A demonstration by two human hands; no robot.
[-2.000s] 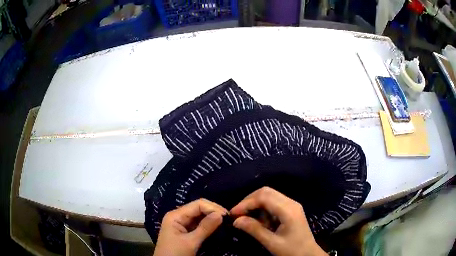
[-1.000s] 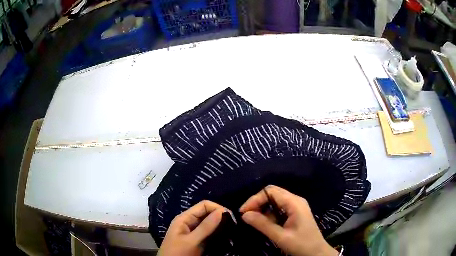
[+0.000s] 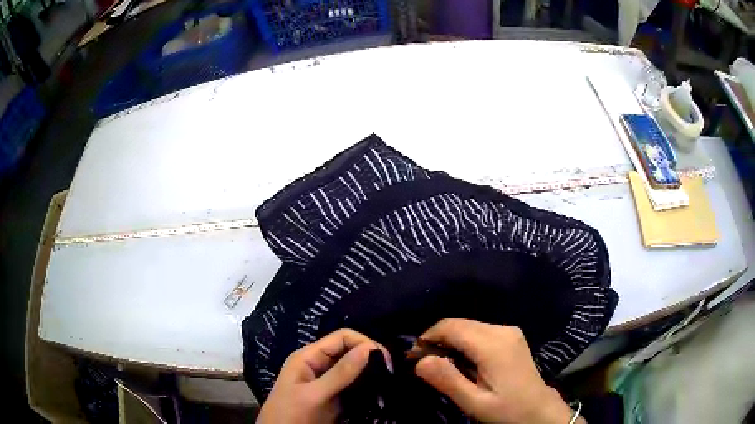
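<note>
A dark garment [image 3: 464,224] with thin broken white stripes lies on the white table, its plain black inner part [image 3: 497,290] inside a curved striped band. My left hand [image 3: 327,377] pinches a black edge of the cloth between thumb and forefinger at the bottom middle. My right hand [image 3: 484,368] is just to its right, fingers curled around a small dark tool, mostly hidden, with a faint glint near the fingertips. The fingertips of the two hands are a little apart.
On the white table [image 3: 165,166] are a tape measure strip [image 3: 157,231], a small clear packet [image 3: 239,292], a phone [image 3: 651,149], a yellow-tan pad [image 3: 675,217] and a tape roll [image 3: 682,120]. Blue baskets [image 3: 319,23] stand beyond the far edge. A cardboard box [image 3: 45,331] is at left.
My right hand has shifted slightly right and its fingers have closed in more around the dark tool. My left hand still holds the black edge. The garment lies nearly as before.
</note>
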